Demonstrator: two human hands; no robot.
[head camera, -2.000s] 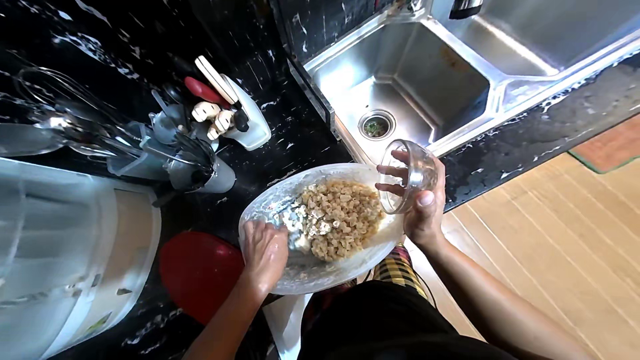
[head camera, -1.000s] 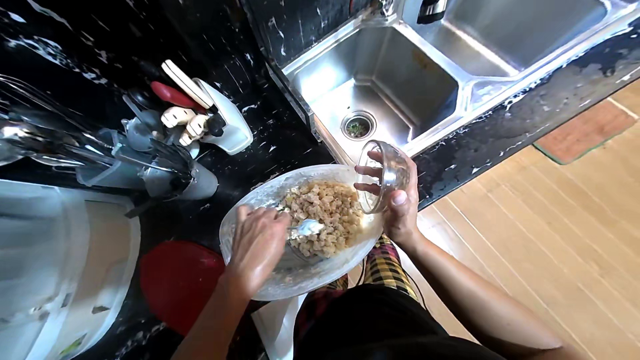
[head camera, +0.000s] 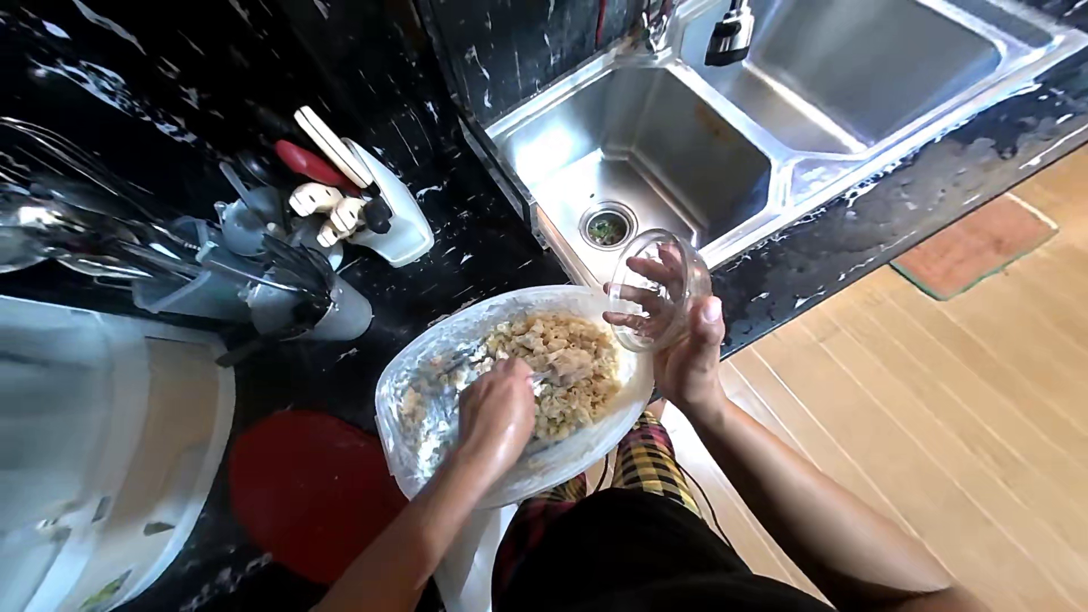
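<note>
My left hand (head camera: 497, 410) is closed around the handle of a spoon-like utensil (head camera: 542, 376), whose end sits in a chunky tan mixture (head camera: 557, 361). The mixture lies in a large oval whitish bowl (head camera: 408, 348) near the counter's edge, with white creamy matter along its left side. My right hand (head camera: 690, 353) holds a small clear glass bowl (head camera: 654, 289) tilted on its side above the large bowl's right rim; its fingers show through the glass. No contents can be made out in the glass bowl.
A double stainless steel sink (head camera: 646, 127) is beyond the bowl. Left of it on the black counter are a white holder with knives (head camera: 395, 212), grey cups of utensils (head camera: 344, 310), a red round object (head camera: 310, 493) and a large translucent container (head camera: 161, 442). A mat (head camera: 977, 242) lies on the floor.
My left hand has moved the utensil about within the mixture, and the white lump on it one second ago no longer shows. My right hand still holds the tilted glass bowl.
</note>
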